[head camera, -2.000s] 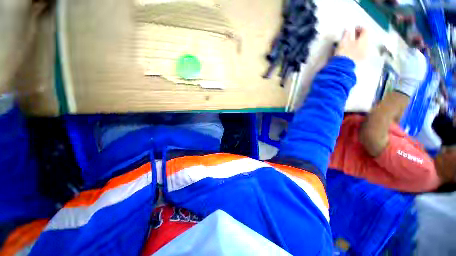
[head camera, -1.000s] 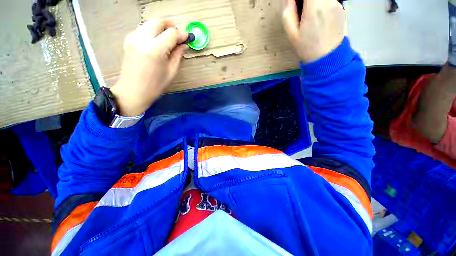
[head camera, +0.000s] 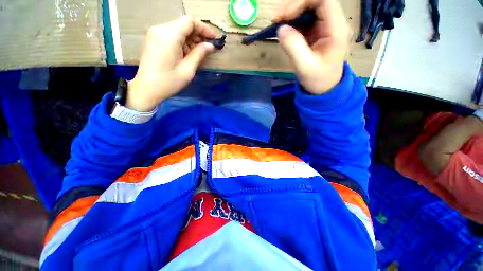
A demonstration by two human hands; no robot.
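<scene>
My left hand (head camera: 172, 61), with a watch at the wrist, pinches a small black part (head camera: 218, 41) between thumb and fingertips. My right hand (head camera: 318, 47) holds a long black part (head camera: 280, 29), its thin end pointing left towards the small part. The two parts are apart, with a short gap between them. Both hands are just above the cardboard (head camera: 254, 58). A round green cap (head camera: 243, 10) with pale contents lies between and beyond the hands.
Long black parts (head camera: 378, 18) lie heaped right of my right hand. Another black part (head camera: 435, 20) lies apart on the white surface (head camera: 408, 66). A co-worker's orange-red sleeve (head camera: 461, 174) is at the right. Blue crates (head camera: 418, 211) are below the table edge.
My left hand has moved the small part away from the green cap. My right hand has turned and come nearer, and its long part now shows clearly. The view has shifted.
</scene>
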